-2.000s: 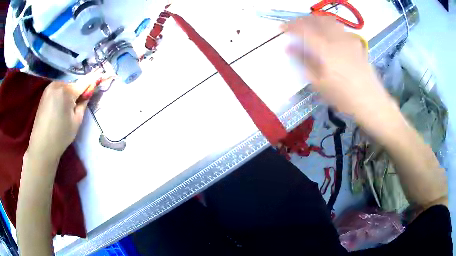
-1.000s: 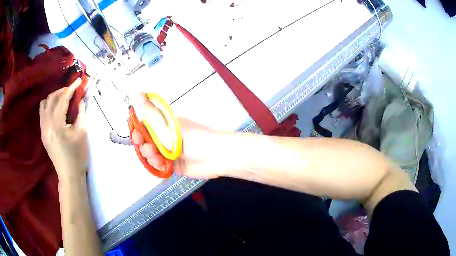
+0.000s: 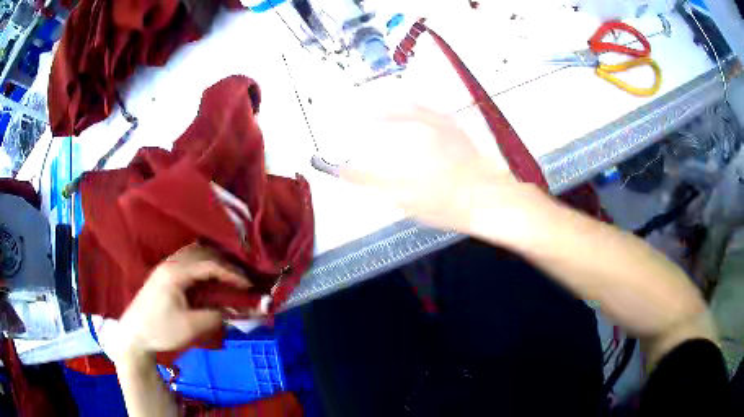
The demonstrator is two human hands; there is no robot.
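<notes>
The dark red garment (image 3: 196, 187) lies bunched on the left part of the white table, partly over its front edge, with a small white patch in its folds. My left hand (image 3: 183, 297) grips its lower edge at the table's front edge. My right hand (image 3: 424, 163) is over the middle of the table, blurred and pale, fingers apart, touching nothing that I can see. The scissors (image 3: 622, 59) with one red and one yellow handle loop lie at the table's right. The sewing machine's needle area (image 3: 330, 49) is at the top, partly cut off.
A long red strip (image 3: 489, 110) runs from the machine over the ruler-marked front edge (image 3: 391, 248). A heap of red pieces (image 3: 122, 49) lies at the far left. A blue crate (image 3: 228, 370) is below the table. A small slide plate (image 3: 325, 165) is in the tabletop.
The scissors have left my right hand and lie on the table. My left hand has moved down with the garment, away from the machine. The view has shifted left, showing the red heap.
</notes>
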